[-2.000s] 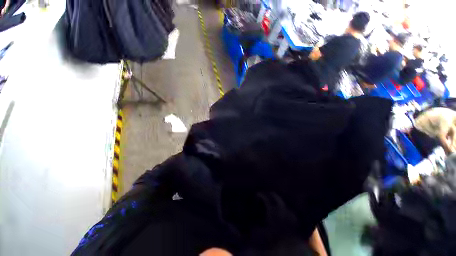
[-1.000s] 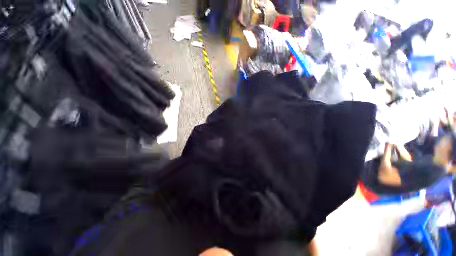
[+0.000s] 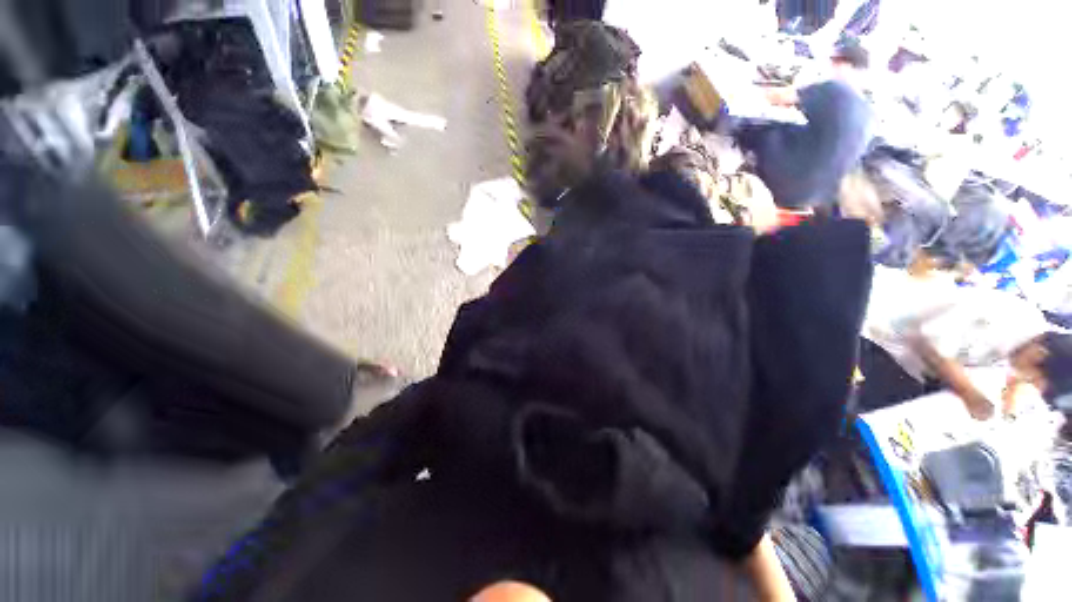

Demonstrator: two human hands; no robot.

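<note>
A large black cloth bundle [image 3: 611,341] fills the middle of the view, with a loop-like fold on its near side. It lies against my black clothes. A blue-patterned sleeve [image 3: 253,547] shows at the lower left, running towards the bundle. My left hand is not visible. A narrow strip of bare skin shows below the bundle's right edge at the bottom. It may be my right wrist or hand; no fingers can be made out. A small skin-coloured patch at the bottom centre cannot be identified.
A grey aisle floor [image 3: 364,247] with yellow-black tape runs ahead, with white scraps [image 3: 488,226] on it. A blurred dark grey limb-like shape [image 3: 212,318] crosses the left. Patterned sacks or cloth [image 3: 588,106] stand ahead. Right: people working, cloth piles, a blue-edged crate [image 3: 899,500].
The view has moved forward along the aisle. The dark garments at the left have given way to a white frame with black cloth. The bundle stays in front of me.
</note>
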